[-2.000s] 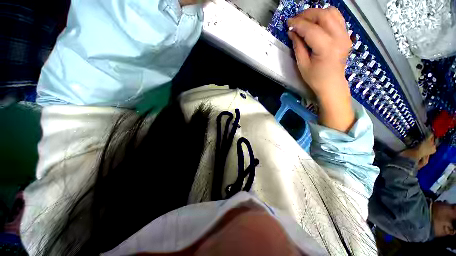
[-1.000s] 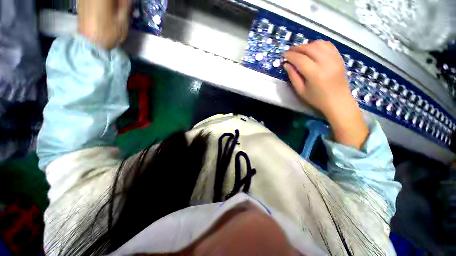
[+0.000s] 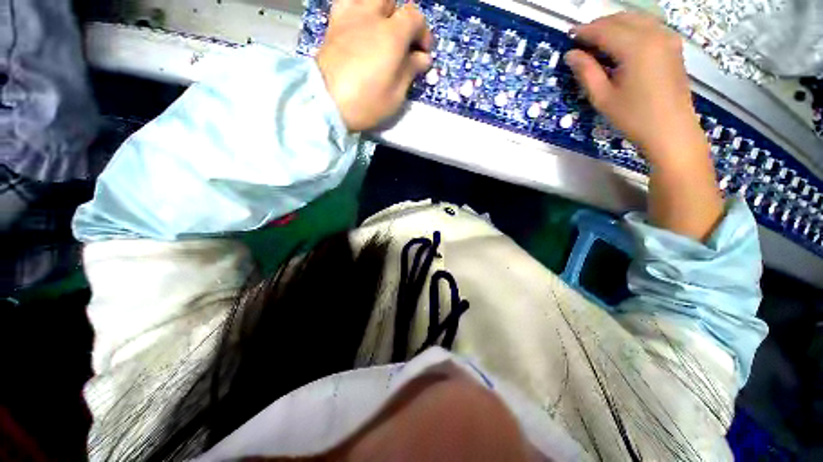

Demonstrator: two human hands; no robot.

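Note:
A long blue circuit board strip [image 3: 492,68], crowded with shiny parts, lies between the rails. Small round pale dots stand in a row along its near edge. My left hand [image 3: 374,68] is bare, over the strip's left part, fingers curled; whether it holds anything is hidden. My right hand [image 3: 636,81] is bare, over the strip's far side, with thumb and index tips close to each other. A tiny speck shows at the index tip, but I cannot tell whether it is held.
The near metal rail [image 3: 514,155] runs below both forearms. A silver-white heap of loose parts [image 3: 713,27] lies beyond the line at upper right, beside translucent plastic [image 3: 794,41]. A blue stool [image 3: 600,253] stands below the line. A grey sleeve [image 3: 45,99] shows at far left.
My left hand has come from the far left onto the board strip. My right hand has moved from the near edge to the far side. The gap in the boards between the hands no longer shows.

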